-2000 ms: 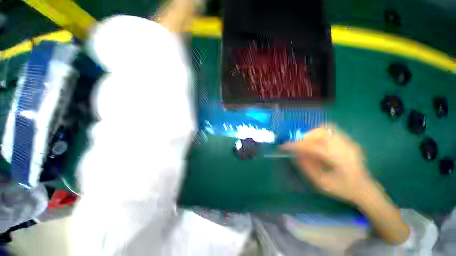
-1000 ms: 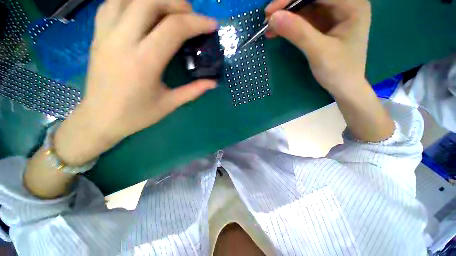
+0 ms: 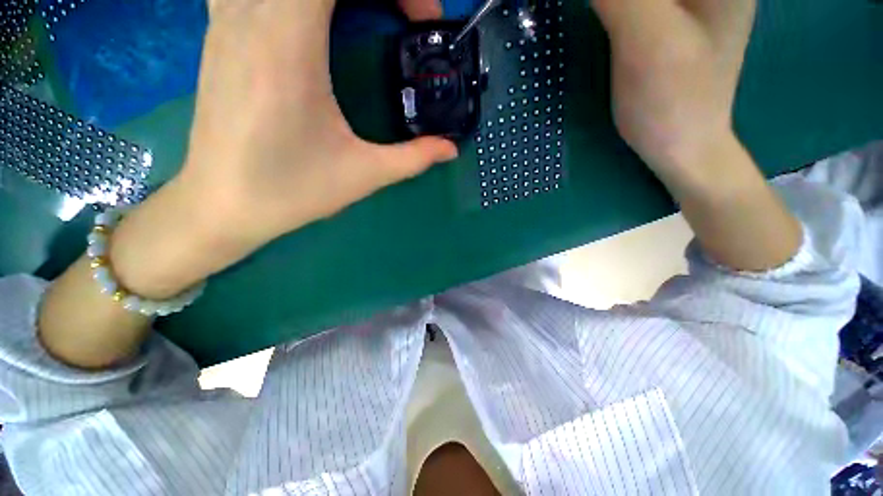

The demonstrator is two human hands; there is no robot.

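Note:
My left hand (image 3: 281, 136) holds a black camera-like unit (image 3: 441, 82) between thumb and fingers; the fingers are partly cut off by the top edge. The unit has a round ring in its middle and small white marks. The tip of the silver tweezers (image 3: 471, 23) touches or hovers over the unit's top part; I cannot tell which. My right hand (image 3: 673, 92) is at the top right, its fingers cut off by the top edge, so its grip is hidden. A clear carrier sheet with rows of small dots (image 3: 523, 145) lies right of the unit.
The green mat (image 3: 387, 242) lies under the hands. Blue film (image 3: 126, 58) and dotted sheets (image 3: 73, 145) lie at the upper left. A white sleeve of another person (image 3: 842, 179) shows at the right edge.
The unit now shows its ringed face and appears farther right and higher. The tweezer tip has moved from the dotted sheet to the unit. My right hand appears higher, its fingers now out of view.

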